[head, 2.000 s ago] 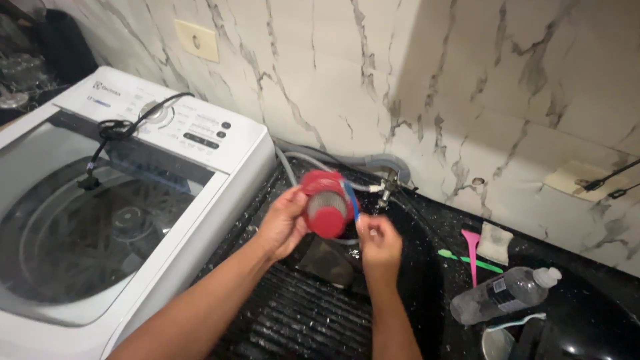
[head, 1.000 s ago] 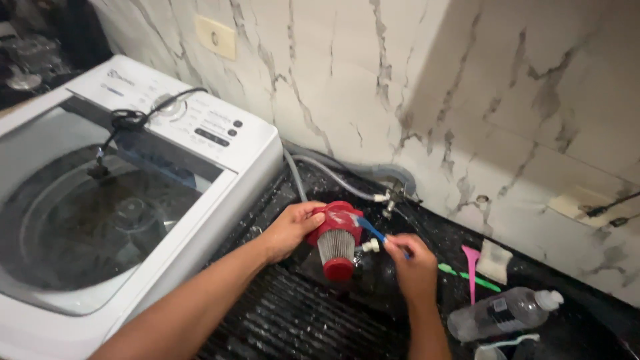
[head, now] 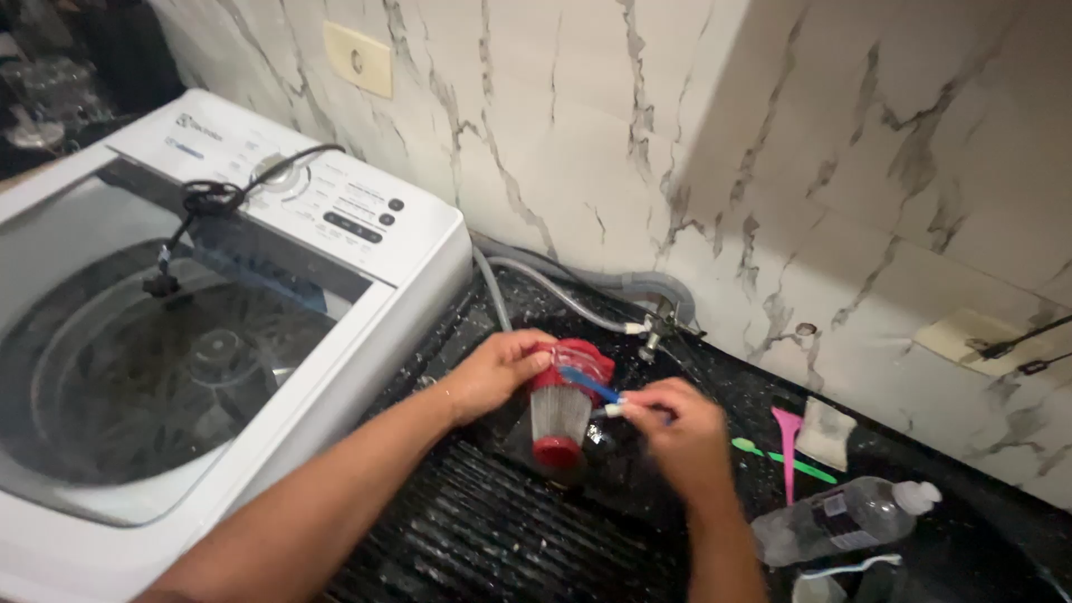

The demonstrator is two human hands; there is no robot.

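My left hand (head: 498, 373) grips the red rim of a pleated filter (head: 561, 410), which hangs over the black sink with its smaller red cap pointing down. Between the fingers of my right hand (head: 674, 419) is a blue brush (head: 593, 383), probably a toothbrush, its head against the red rim. Behind both hands, a metal tap (head: 651, 339) with a grey hose joined to it stands near the wall.
A white top-loading washing machine (head: 427, 243) with a coiled black cord stands at the left. On the black counter at the right lie a pink plastic tool (head: 787, 448), a green toothbrush (head: 800, 467), a whitish pad (head: 825, 434) and a clear bottle (head: 837, 519).
Two seconds ago the filter's round end faced me; it now points down. The blue brush has moved from the filter's right edge onto the front of its red rim.
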